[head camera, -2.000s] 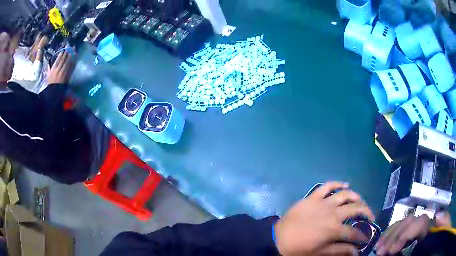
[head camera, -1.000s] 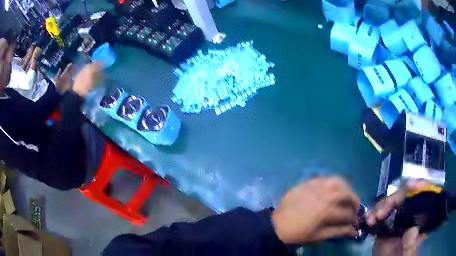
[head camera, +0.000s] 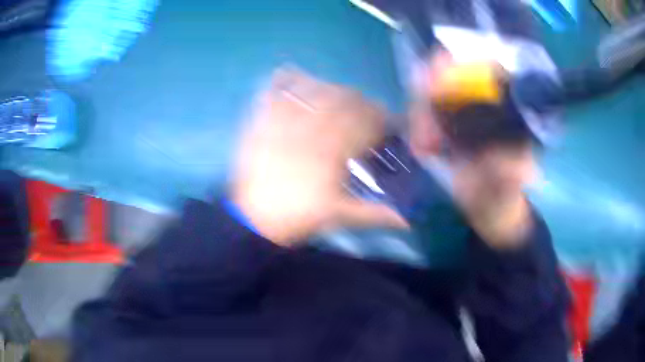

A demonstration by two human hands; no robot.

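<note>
The picture is strongly blurred. My left hand (head camera: 304,155) is curled round a speaker unit (head camera: 375,170), whose dark face with shiny streaks shows between thumb and fingers. My right hand (head camera: 491,177), to its right, is closed round the black grip of an electric screwdriver (head camera: 470,88) with a yellow-orange stripe. Whether the bit touches the speaker unit, and any screws, cannot be made out.
The white and dark screw feeder (head camera: 495,46) stands behind the screwdriver. A pile of small blue parts (head camera: 99,32) lies at upper left on the green-teal mat (head camera: 191,42). Waiting speaker units (head camera: 60,120) stand at the left. Red stool (head camera: 74,251) below them.
The view has swung right, so pile and speaker row now sit at the left edge. The screwdriver, absent two seconds ago except for a yellow edge, is now raised upright in my right hand.
</note>
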